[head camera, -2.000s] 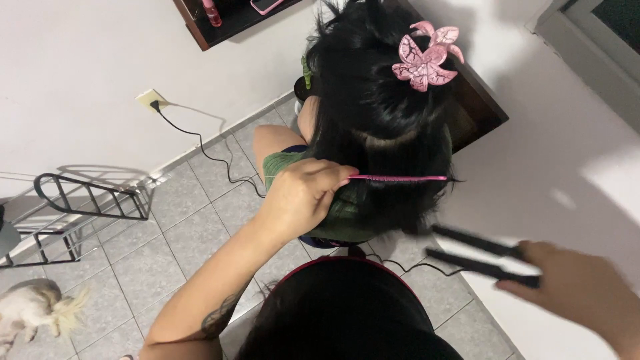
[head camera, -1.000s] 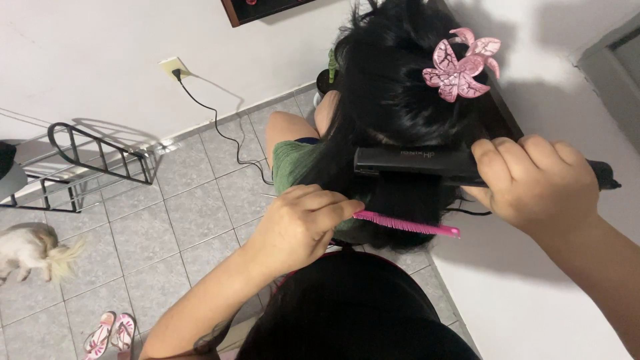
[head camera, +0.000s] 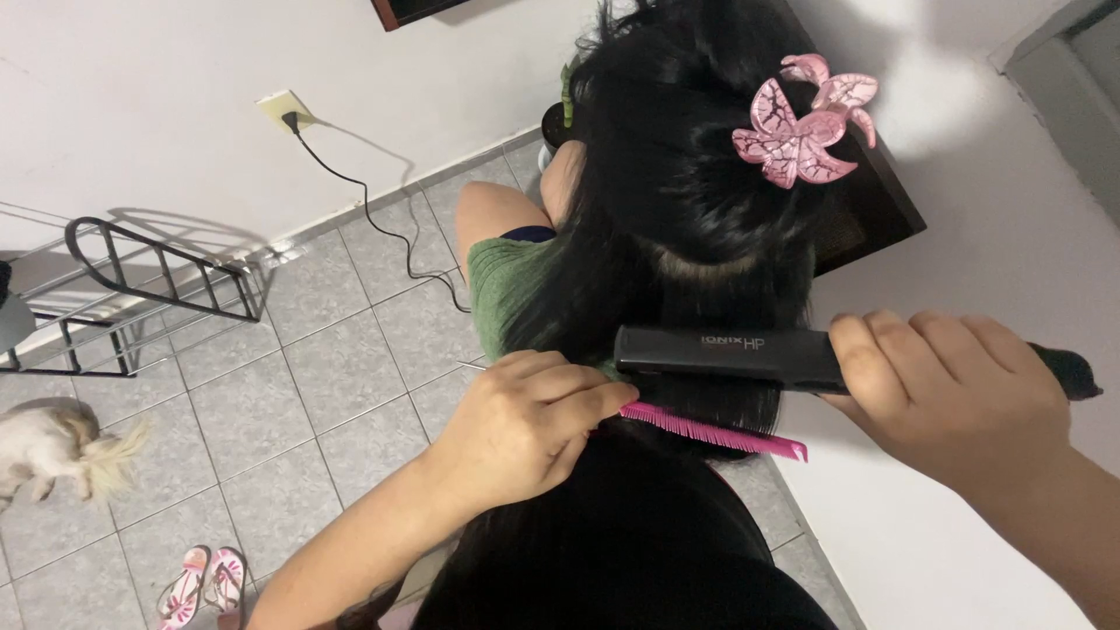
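A seated person with long black hair (head camera: 682, 175) has the upper part gathered in a pink flower-shaped hair claw clip (head camera: 801, 131). My right hand (head camera: 954, 394) grips a black Ionix flat iron (head camera: 726, 354), which lies across a lower section of the hair; its plates look closed over the strands. Just below the iron, my left hand (head camera: 538, 420) holds a pink tail comb (head camera: 709, 430) by its handle, with the teeth against the same section. The comb's thin metal tail sticks out to the left of my fingers. The lower plate of the iron is hidden.
A black cord (head camera: 407, 245) runs from a wall outlet (head camera: 285, 111) down to the tiled floor. At left are a black metal rack (head camera: 162, 271), a light-furred dog (head camera: 52, 446) and flip-flops (head camera: 206, 582). Dark furniture (head camera: 875, 210) stands against the right wall, beyond the person.
Two seconds ago the flat iron was apart from the hair at right, its arms spread; it then came onto the section. Since one second ago, iron and comb sit lower along the hair.
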